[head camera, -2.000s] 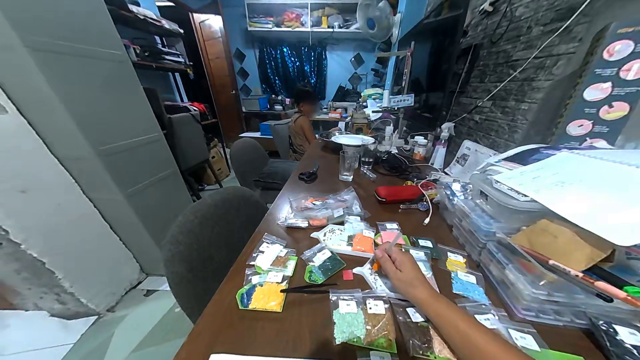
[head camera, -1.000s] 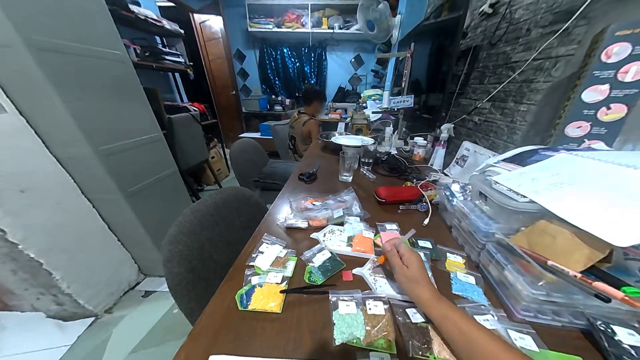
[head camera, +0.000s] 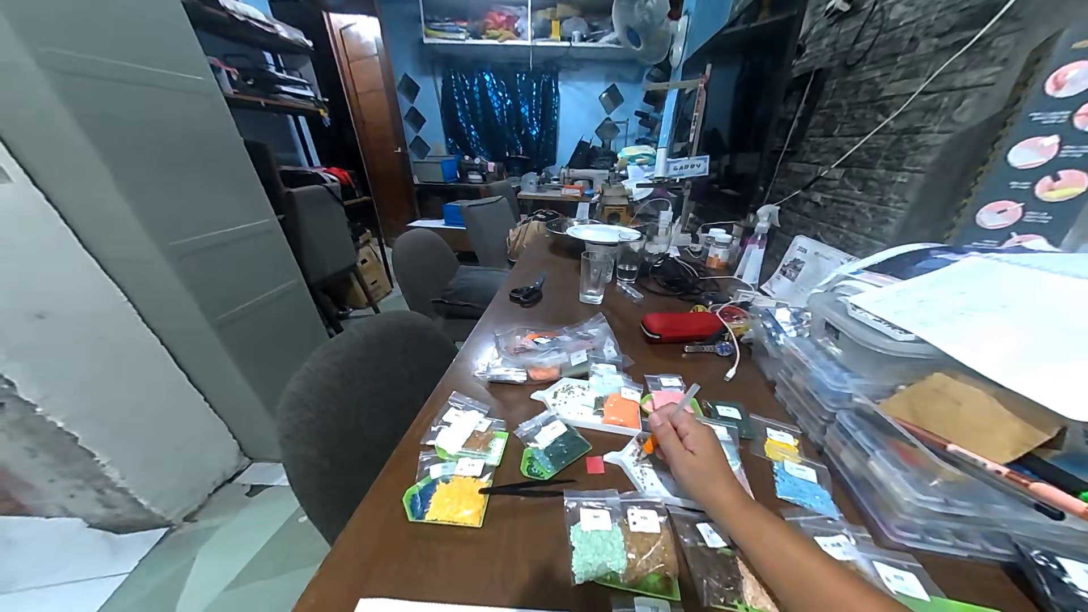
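Observation:
My right hand (head camera: 690, 446) grips a slim pen-like tool (head camera: 653, 443) with an orange tip and a pale translucent end. The tip is over a white tray (head camera: 642, 472) holding small dark pieces. Left of it lie a small red square (head camera: 595, 465) and black tweezers (head camera: 527, 488). Zip bags of small beads lie around: yellow (head camera: 457, 500), dark green (head camera: 552, 446), orange (head camera: 621, 411), mint (head camera: 597, 551), brown (head camera: 650, 544) and blue (head camera: 804, 488). Several rest on green trays. Another white tray (head camera: 565, 399) sits behind. My left hand is out of view.
Behind the bags are a larger plastic bag (head camera: 557, 348), black scissors (head camera: 528, 291), a drinking glass (head camera: 593, 278) and a red case (head camera: 682, 327). Clear plastic boxes (head camera: 918, 476) are stacked along the right. A white paper edge (head camera: 442, 605) shows at the front. A grey chair (head camera: 365, 416) stands left.
The person seen at the far end of the table in the earlier frames is out of sight. My right hand stays near the white tray with the tool.

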